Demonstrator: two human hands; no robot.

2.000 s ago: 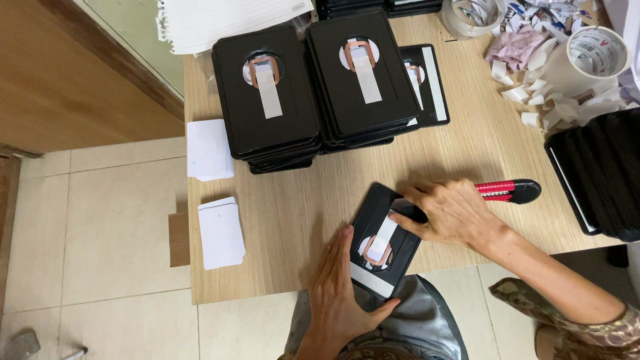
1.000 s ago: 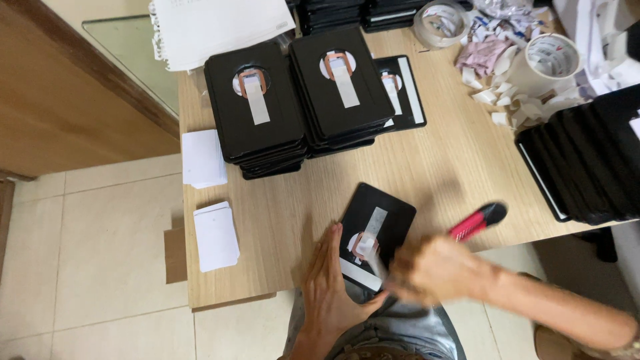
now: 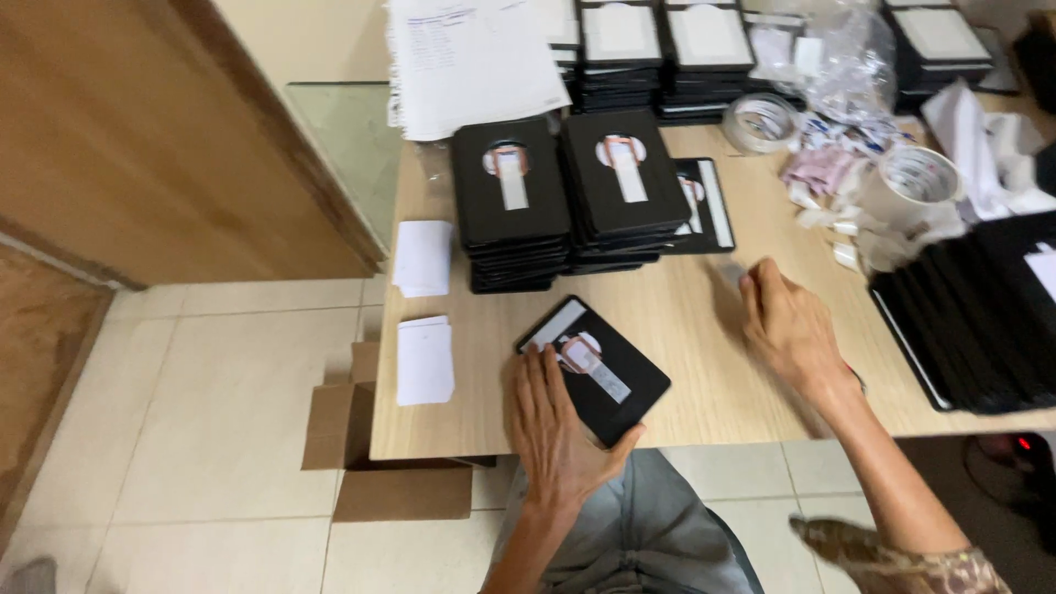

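Observation:
A black rectangular panel lies tilted near the table's front edge, a pale strip at its upper-left end. A round opening in it shows a copper-coloured part with light tape across it. My left hand spans the panel, fingers on its left part and thumb at its lower corner. To the right, my right hand is over the table, thumb and forefinger pinching a small translucent piece, blurred. A bit of a red-and-black utility knife shows by my right wrist; the rest is hidden.
Two stacks of similar panels stand behind, another panel beside them. White cards lie left. Tape rolls and scraps stand at the back right. More black panels lean at right. Cardboard is below the table.
The panel under my left hand has turned, its pale strip now at the far end instead of the near end. My right hand has moved off the panel to the right. The view has shifted.

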